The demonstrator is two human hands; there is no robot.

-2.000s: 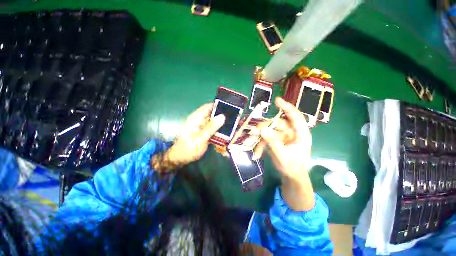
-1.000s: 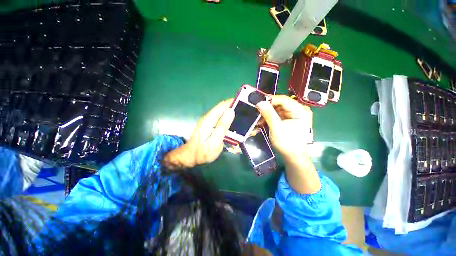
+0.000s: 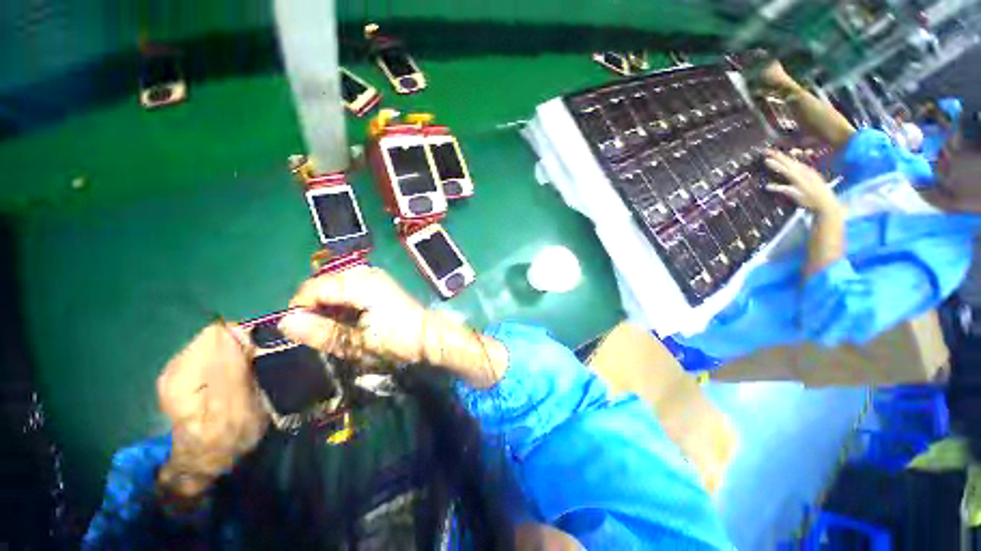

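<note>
My left hand (image 3: 213, 400) holds a display module (image 3: 293, 379) by its left side, low at the left. Its dark screen faces up and an orange tab shows at its lower end. My right hand (image 3: 360, 314) has its fingers on the module's upper end. Hair hides part of the area below the module. A single module (image 3: 438, 258) lies on the green bench, below the stacked modules (image 3: 411, 174). Another module (image 3: 337, 212) lies at the foot of the post.
A grey metal post (image 3: 312, 86) slants above the modules. A white round item (image 3: 554, 269) is on the bench. A filled black tray (image 3: 688, 172) lies on a white sheet (image 3: 589, 199). Another person's hands (image 3: 801, 183) are at its right edge. More modules (image 3: 398, 68) lie farther back.
The view has swung to the right, showing another person and more of the filled tray. My hands have moved down and left in the picture with a module. One module now lies below the stack.
</note>
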